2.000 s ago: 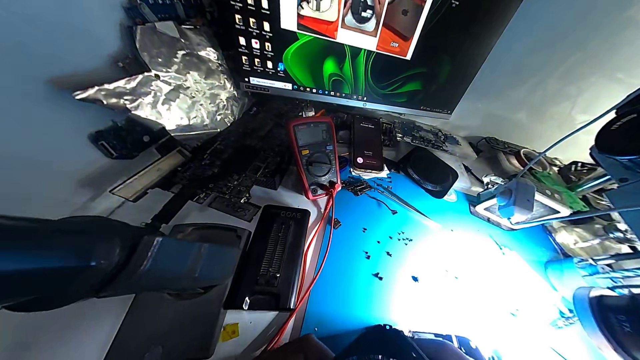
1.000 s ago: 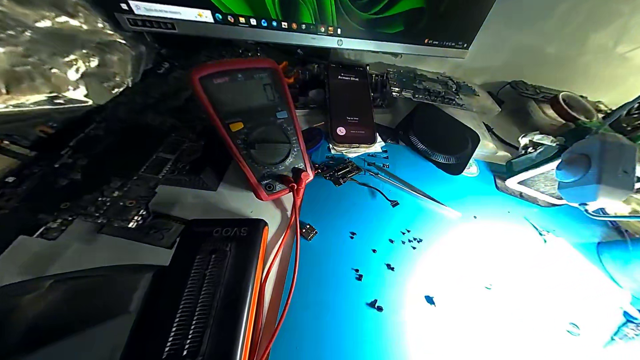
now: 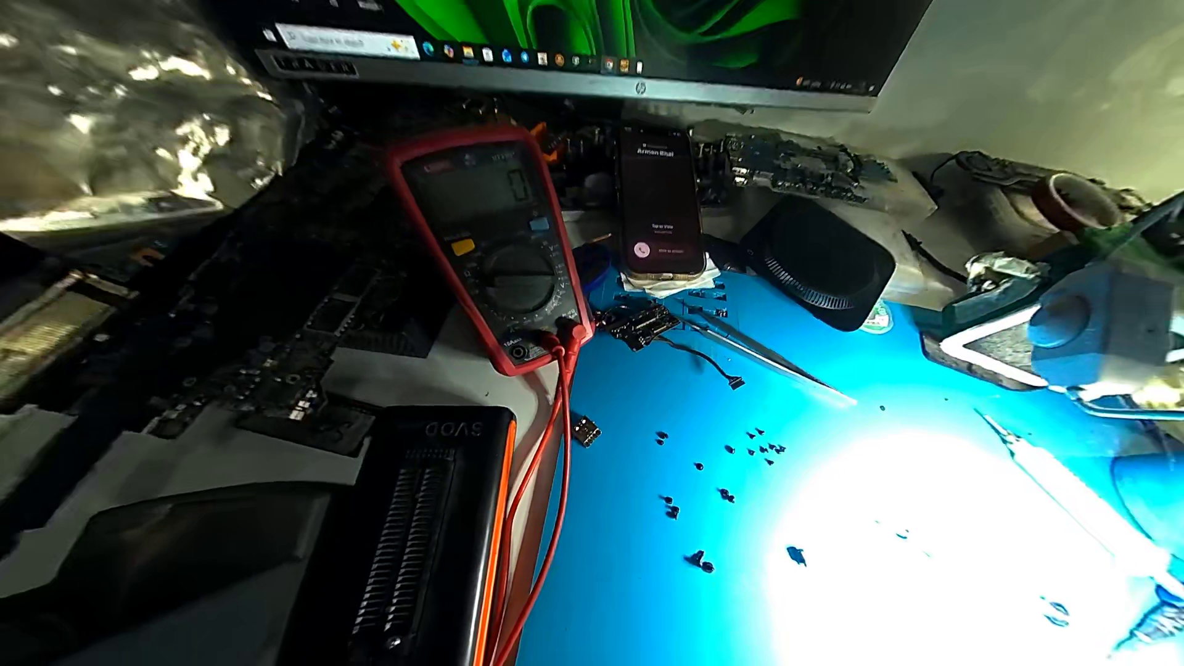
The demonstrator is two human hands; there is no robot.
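Observation:
Neither my left hand nor my right hand shows in the head view, so what they hold is hidden. A red-framed digital multimeter lies left of centre, its red leads running down toward the bottom edge. Right of it a smartphone with a lit dark screen rests on white paper. Tweezers lie on the blue work mat, beside a small circuit board with a cable. Small dark screws are scattered over the mat. A pen-like tool lies partly in the bright glare at the right.
A black programmer with a ribbed socket stands at lower left, near dark circuit boards. Behind are an HP monitor and bagged boards. A black rounded box and a blue-grey clamp-like device sit to the right.
The view has moved in closer and lower over the bench. The dark shapes at the bottom edge two seconds ago are out of view.

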